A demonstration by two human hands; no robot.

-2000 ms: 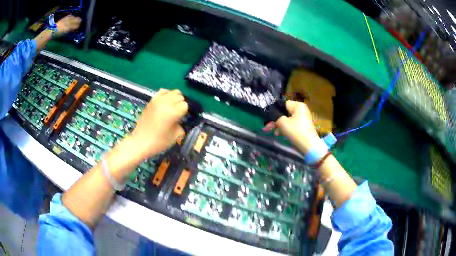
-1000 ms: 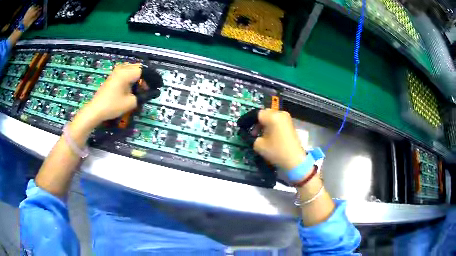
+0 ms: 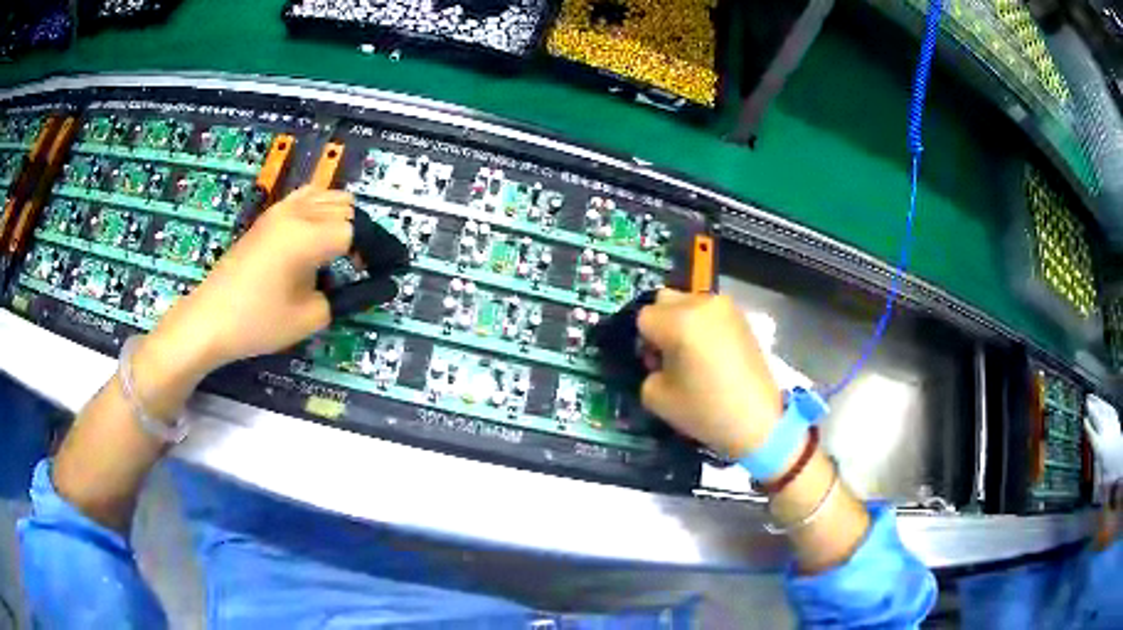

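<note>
A black solder pallet (image 3: 493,428) holding rows of green circuit boards (image 3: 499,256) lies in front of me, with orange hold-down bars (image 3: 702,262) at its ends. My left hand (image 3: 289,277) is over the pallet's left part, fingers curled, with black finger cots on the fingertips. My right hand (image 3: 696,363) is over the right part, fingers curled, also with black finger cots. Both sets of fingertips are low over the boards. Whether either hand holds a small component cannot be told.
Bins of silver components (image 3: 419,22) and yellow components (image 3: 634,47) stand on the green bench beyond the metal rail. A blue cord (image 3: 914,185) runs from my right wrist strap. Another pallet adjoins on the left. A white-gloved hand (image 3: 1103,431) shows at the far right.
My right hand has come from the bins down to the pallet. Since one second ago, my left hand has moved slightly left and down, my right slightly right and down. The white-gloved hand has appeared.
</note>
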